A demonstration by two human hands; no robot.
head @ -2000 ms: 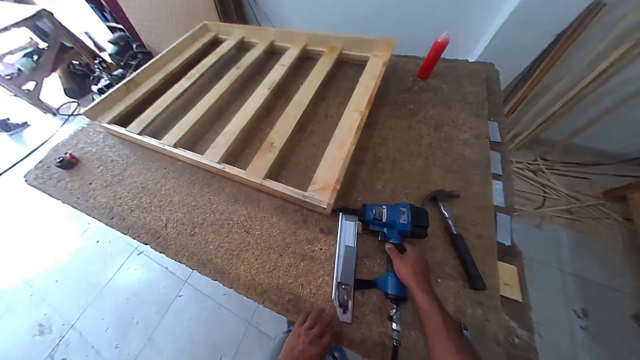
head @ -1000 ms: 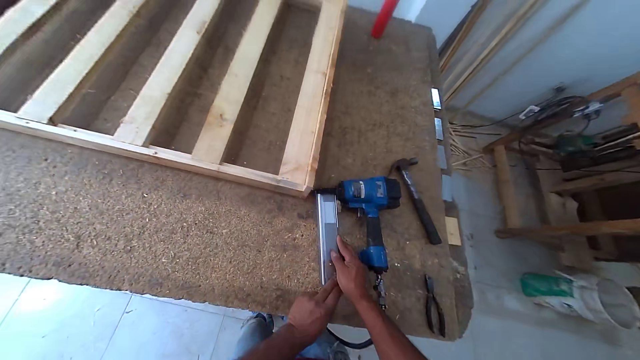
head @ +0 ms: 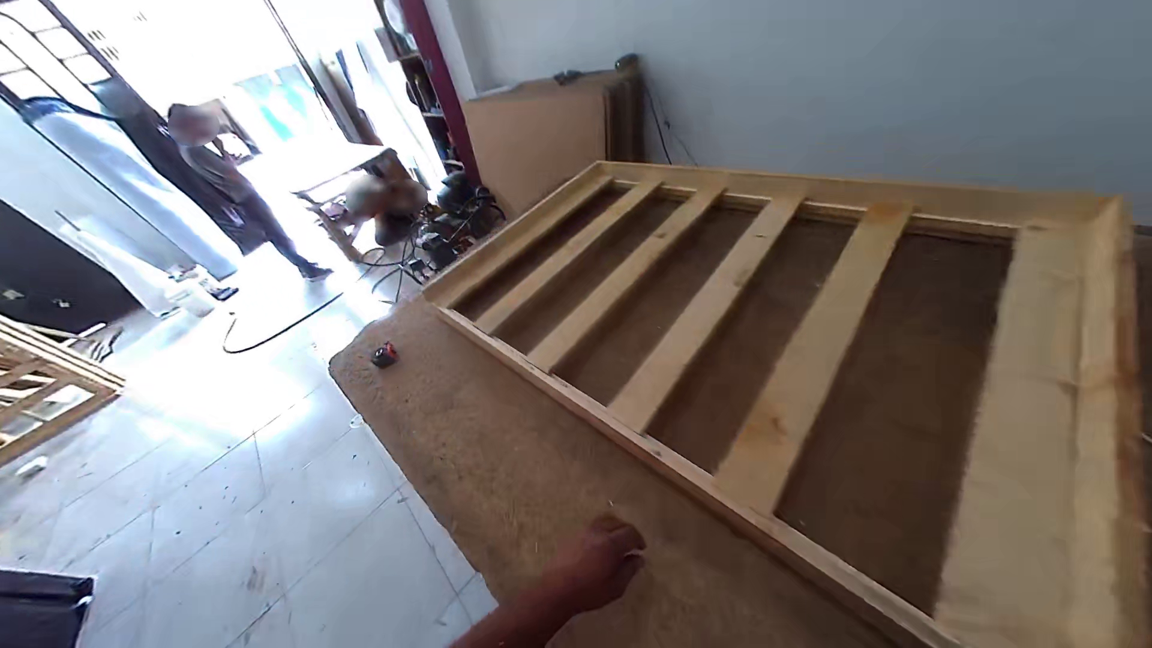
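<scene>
One of my hands is in view, and its arm enters from the bottom, so I take it as my left hand (head: pixel 598 562). It hangs over the bare strip of the particle-board workbench (head: pixel 468 418), beside the near rail of a slatted wooden frame (head: pixel 774 405). Its fingers are curled; whether something small is between them cannot be told. The frame lies flat on the bench, with several pale slats across it. A red and black tape measure (head: pixel 384 355) rests near the bench's far left corner. My right hand is out of view.
Brown sheets of board (head: pixel 540 135) lean on the wall behind the frame. A person (head: pixel 225 180) stands by a bright table (head: pixel 333 162) at the back left. A dark hose (head: pixel 288 333) lies on the tiled floor. Another wooden frame (head: pixel 54 396) is at the far left.
The view has swung far left. My left hand, which was at the nail gun's magazine a second ago, is now away from it over the bench. The nail gun, hammer and right hand have left the view.
</scene>
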